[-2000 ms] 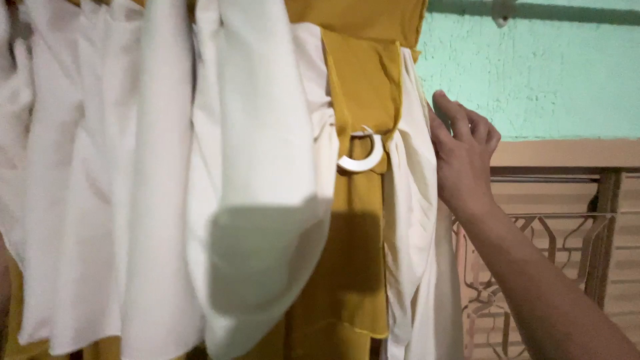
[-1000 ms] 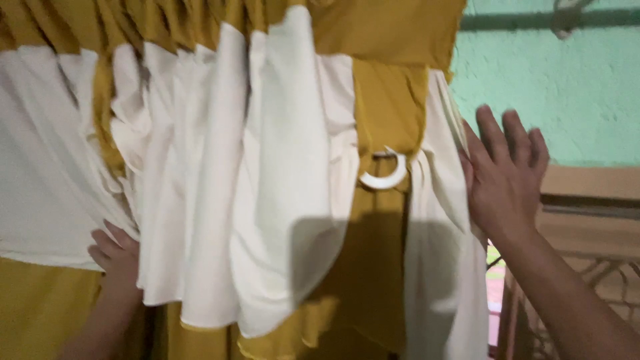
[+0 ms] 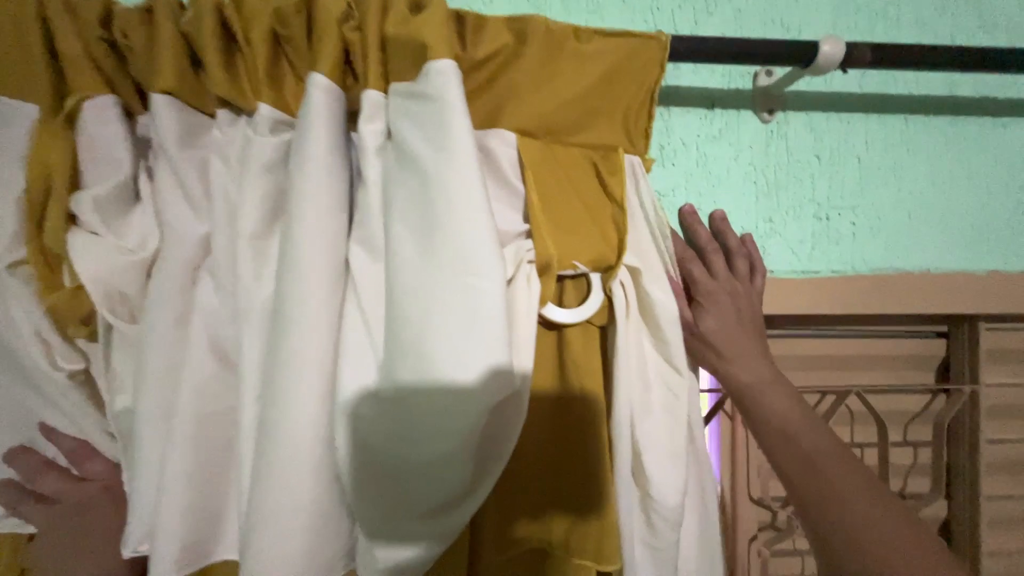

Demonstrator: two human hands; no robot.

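Note:
A mustard and white fabric curtain hangs in gathers from a dark curtain rod. A white ring sits on its mustard strap, with white cloth bunched at both sides. My right hand rests against the curtain's right edge, fingers apart and pointing up; the thumb side is partly behind the cloth. At the lower left, my left hand lies against the white cloth with its fingers spread, partly cut off by the frame.
A white rod bracket is fixed to the green textured wall. Below the wall, at the right, stands a brown window frame with a metal grille and slatted panels. A dark shadow falls across the lower curtain.
My left hand, out of view two seconds ago, now shows at the lower left. My right hand stays by the curtain's right edge, its fingers more upright than at first. The rod has come into view.

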